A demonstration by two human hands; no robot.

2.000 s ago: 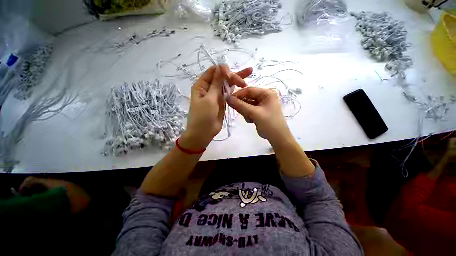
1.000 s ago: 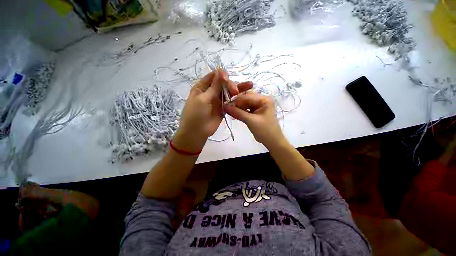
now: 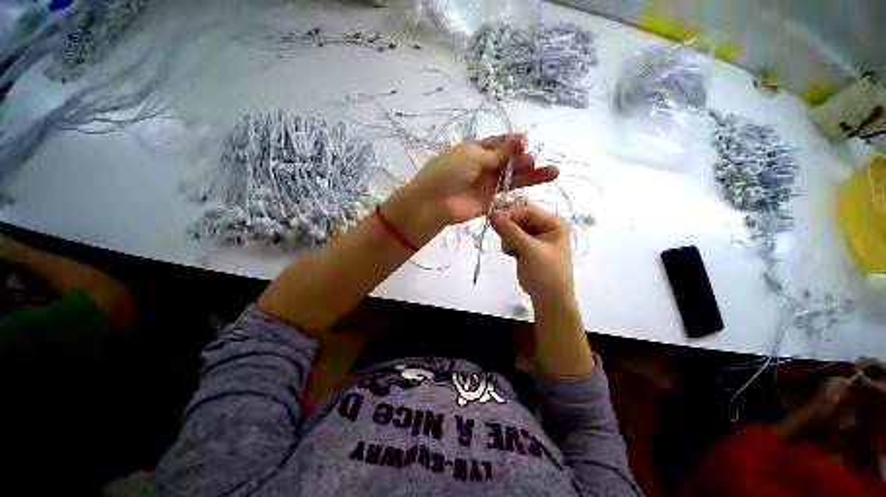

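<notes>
My left hand (image 3: pixel 471 180), bare with a red band at the wrist, holds a thin white folded cord (image 3: pixel 506 175) between thumb and fingers, its other fingers partly spread. My right hand (image 3: pixel 534 243) pinches the same cord just below. A cord end hangs down between the hands, with a darker tip. Loose tangled white cords (image 3: pixel 427 124) lie on the table behind and around the hands. A dense pile of white cord bundles (image 3: pixel 291 175) lies left of my hands, white knobs toward the table's front edge. Details between my fingertips are too small to tell.
A black smartphone (image 3: pixel 693 291) lies right of my hands. More bundle heaps lie at back centre (image 3: pixel 534 63) and right (image 3: pixel 756 175), with a filled clear bag (image 3: pixel 664 92) between. A yellow basin (image 3: pixel 867 218) stands far right. People sit on both sides.
The view has turned, so the table things appear shifted and tilted. The cord stays in both hands; my left forearm now reaches more sideways across the table's edge.
</notes>
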